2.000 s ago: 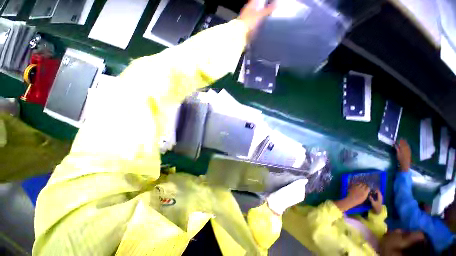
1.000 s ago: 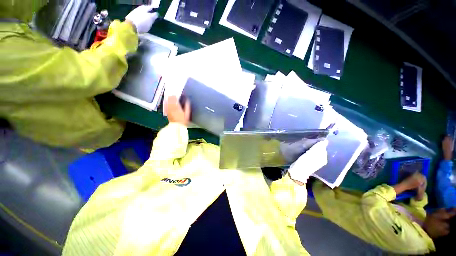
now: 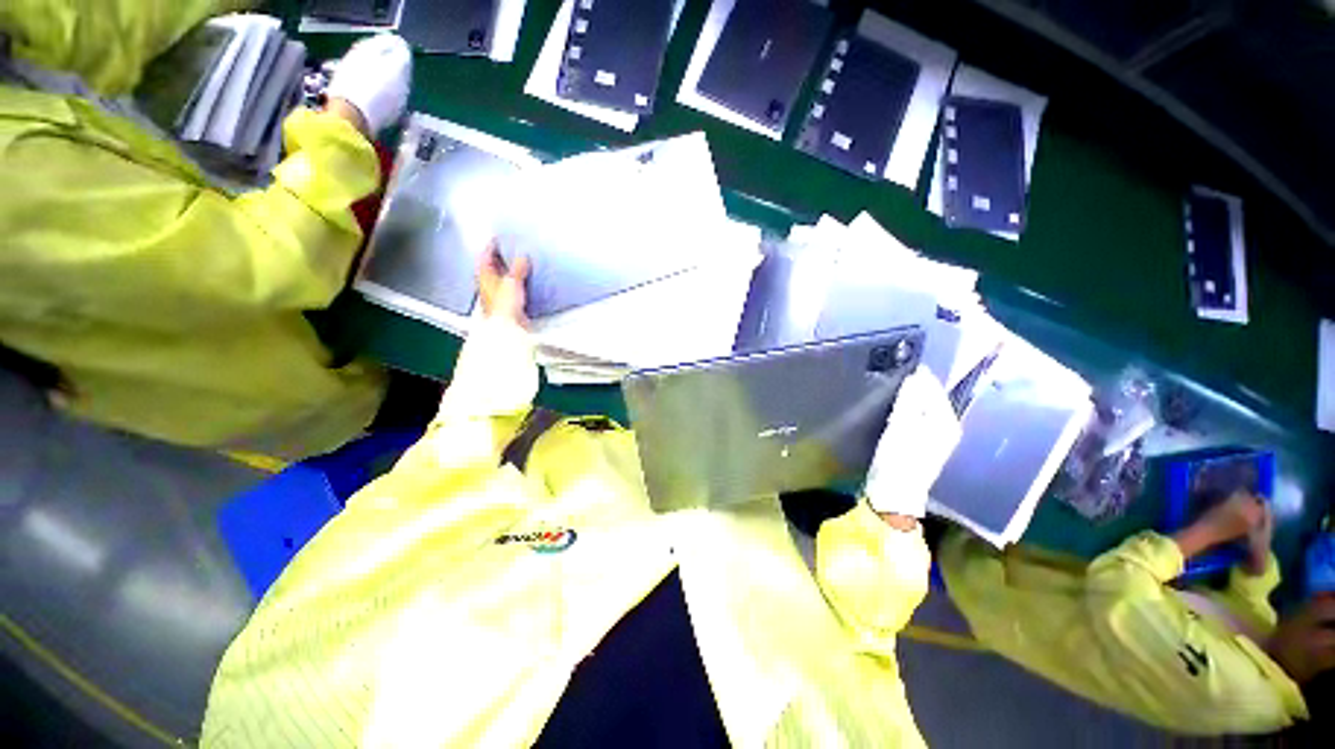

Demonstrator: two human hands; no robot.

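Note:
My right hand (image 3: 915, 443), in a white glove, grips a grey back cover (image 3: 769, 424) at its right end. The cover is tilted up before my chest, outside showing, camera window at the upper right corner. My left hand (image 3: 502, 283), bare, holds the left edge of another back cover (image 3: 622, 227), pale with glare, over white interleaf sheets (image 3: 659, 325). Its fingertips partly merge with the glare.
More covers on white sheets lie right of centre (image 3: 1003, 454) and along the green belt (image 3: 1113, 220). A bag of small parts (image 3: 1108, 465) lies right. Neighbours in yellow smocks sit at both sides, one with a gloved hand (image 3: 374, 81) at upper left.
The cover at my left hand has swung up and away from me, over the sheets. The cover in my right hand has tilted to show more of its outside face.

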